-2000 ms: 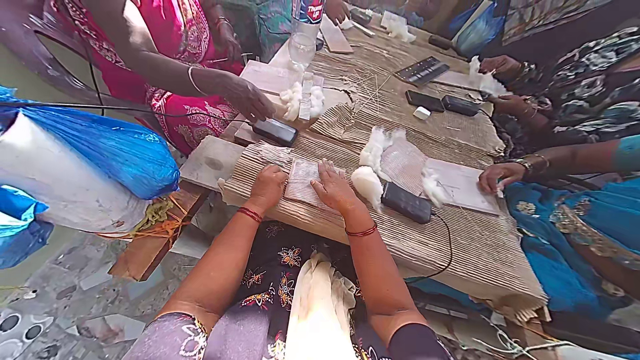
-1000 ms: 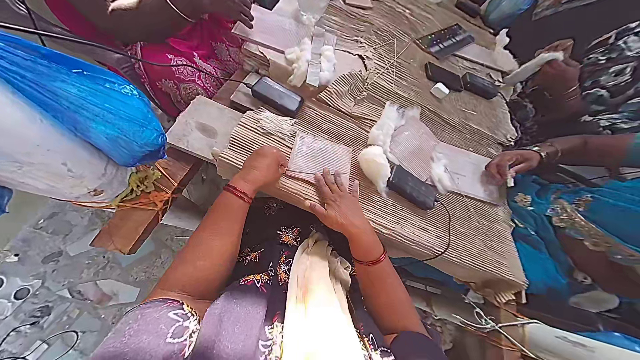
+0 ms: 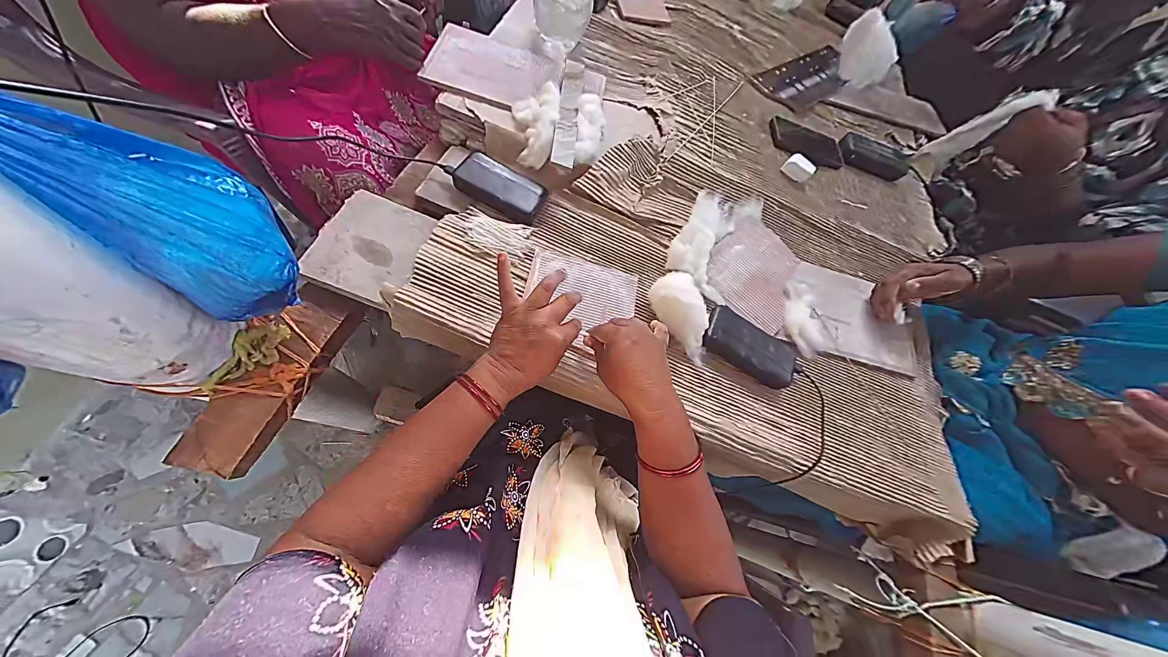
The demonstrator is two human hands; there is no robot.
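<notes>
A pale, fine-ribbed rectangular sheet lies on the corrugated cardboard that covers the table. My left hand rests at its left side, fingers spread, the fingertips on its surface. At the sheet's near right corner my right hand has thumb and fingers bent together; whether something thin is between them cannot be told. Thin white sticks lie beyond my left hand. To the right are a tuft of white cotton and a black power bank or similar device with a cable.
A flat board lies under a co-worker's hand at right. Another black device sits at back left, near cotton rolls. A blue plastic bag stands at left above a wooden plank. Another co-worker sits at upper left.
My left hand has moved onto the sheet with its fingers spread. My right hand has drawn back from lying flat on the sheet to its near corner, fingers now bent. The view has shifted closer.
</notes>
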